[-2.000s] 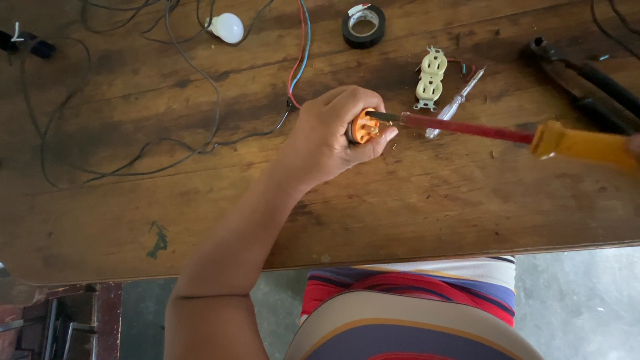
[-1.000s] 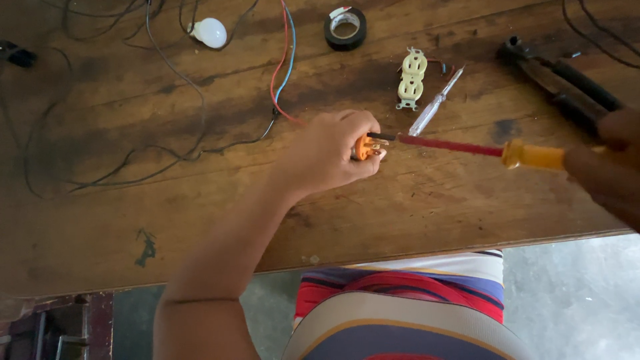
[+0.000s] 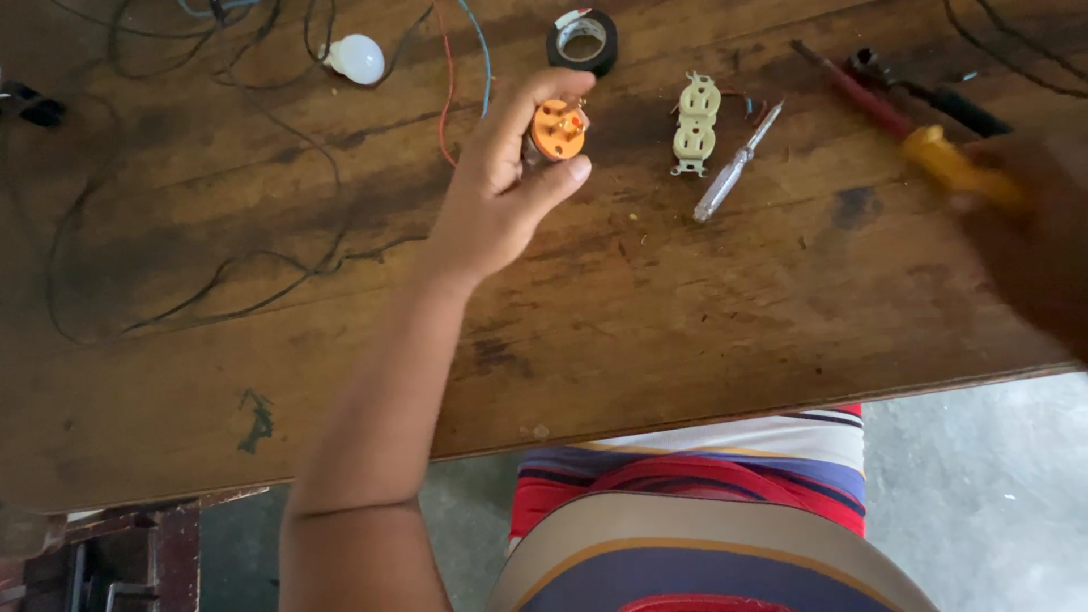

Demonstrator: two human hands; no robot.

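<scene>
My left hand (image 3: pixel 501 187) grips an orange electrical plug (image 3: pixel 558 130) between thumb and fingers, its pronged face turned up. Red and blue wires run across the table above that hand. At the right edge, blurred, my right hand (image 3: pixel 1033 221) is closed around the yellow handle of a screwdriver (image 3: pixel 952 166) with a red shaft, whose tip points to the upper left, away from the plug. Between the hands lie a cream duplex receptacle (image 3: pixel 696 125) and a clear-handled tester screwdriver (image 3: pixel 738 163).
A roll of black electrical tape (image 3: pixel 583 42) lies above the plug, and a white light bulb (image 3: pixel 357 59) is at the upper left. Thin dark cable (image 3: pixel 280 255) loops over the left of the wooden table (image 3: pixel 612 340). A black-handled tool (image 3: pixel 952 106) lies behind the screwdriver.
The screwdriver was at the plug in both earlier frames; my right hand has drawn it off to the right. My left hand still holds the plug, its pronged face now more fully in view.
</scene>
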